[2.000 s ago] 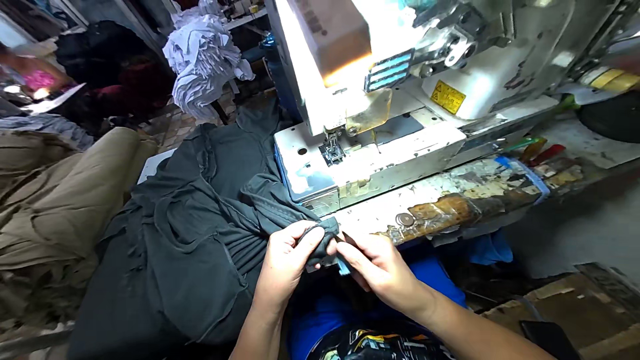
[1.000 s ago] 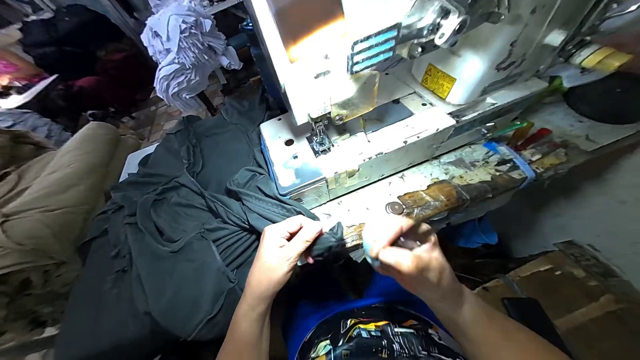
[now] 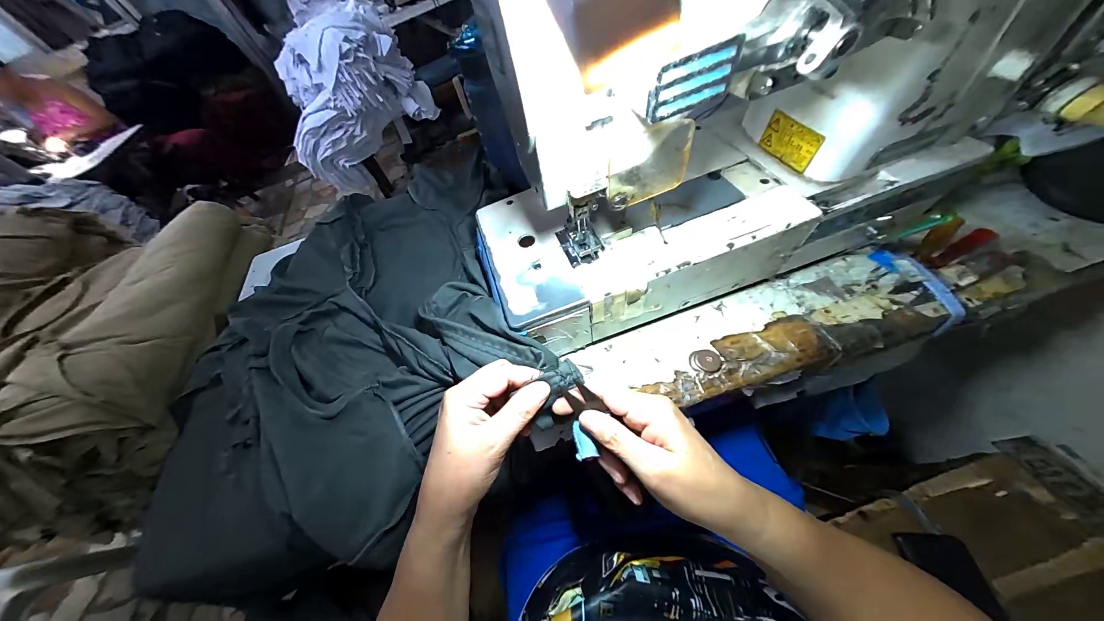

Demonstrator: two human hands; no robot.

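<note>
A dark grey-green garment lies bunched at the left, with one gathered end reaching the front edge of the sewing machine's bed. My left hand pinches that end between thumb and fingers. Close beside it, my right hand has its fingers curled at the same cloth end, with a small light-blue piece at its fingertips; whatever else it holds is hidden. Just beyond both hands is the industrial sewing machine, its presser foot lit by a bright lamp.
Rolled tan cloth lies at the far left, and a bundle of white cloth pieces stands behind. The worn table edge runs rightward with a blue strap around it. Part of a person shows at the upper left. Cardboard lies lower right.
A second ago my right hand was blurred and apart from the cloth; now it is back beside my left hand at the cloth end. My left hand keeps its hold.
</note>
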